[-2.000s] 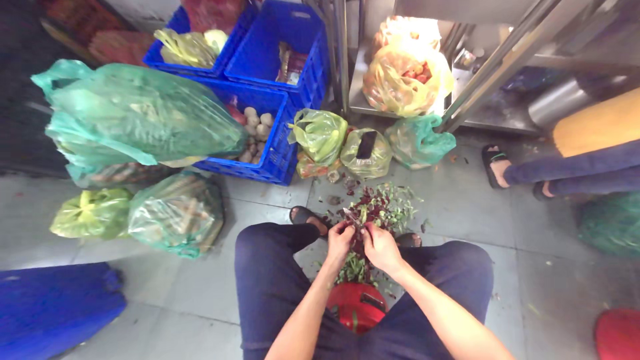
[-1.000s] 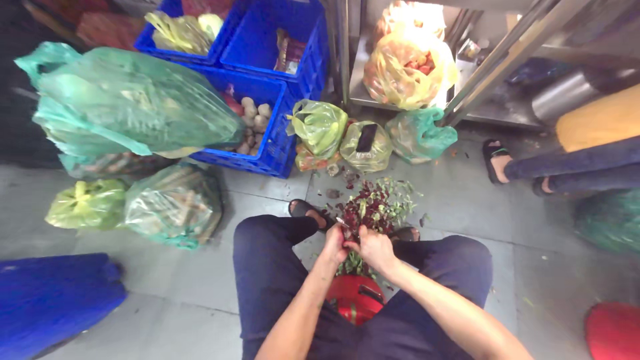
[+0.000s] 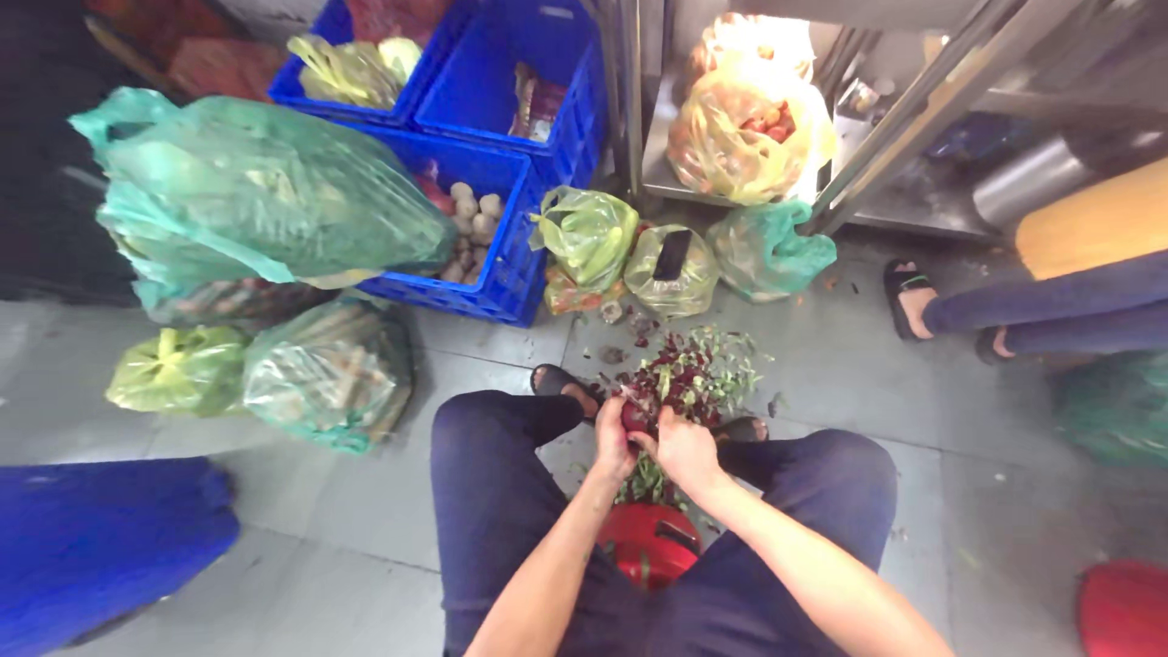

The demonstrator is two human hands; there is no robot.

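Observation:
Between my knees, my left hand [image 3: 617,438] is closed around a dark red-purple vegetable [image 3: 639,415], perhaps an onion or beet. My right hand [image 3: 684,445] touches its right side, with the thumb and fingers at its surface; whether a small tool is in that hand cannot be seen. Just beyond both hands, a heap of dark red pieces and green leaves [image 3: 703,370] lies on the grey floor. More green leaves [image 3: 646,481] lie below my hands, next to a red rounded object [image 3: 650,545] between my thighs.
Blue crates [image 3: 534,278], one with round pale vegetables, stand ahead left beside a big green plastic bag [image 3: 274,192]. Small filled bags [image 3: 675,271] sit before a metal rack [image 3: 657,178]. A person's sandalled feet [image 3: 911,306] are at right. A blue object [image 3: 109,547] is at lower left.
My hands have shifted slightly against each other, and the dark red vegetable between them shows more plainly now. The bags and crates have stayed put.

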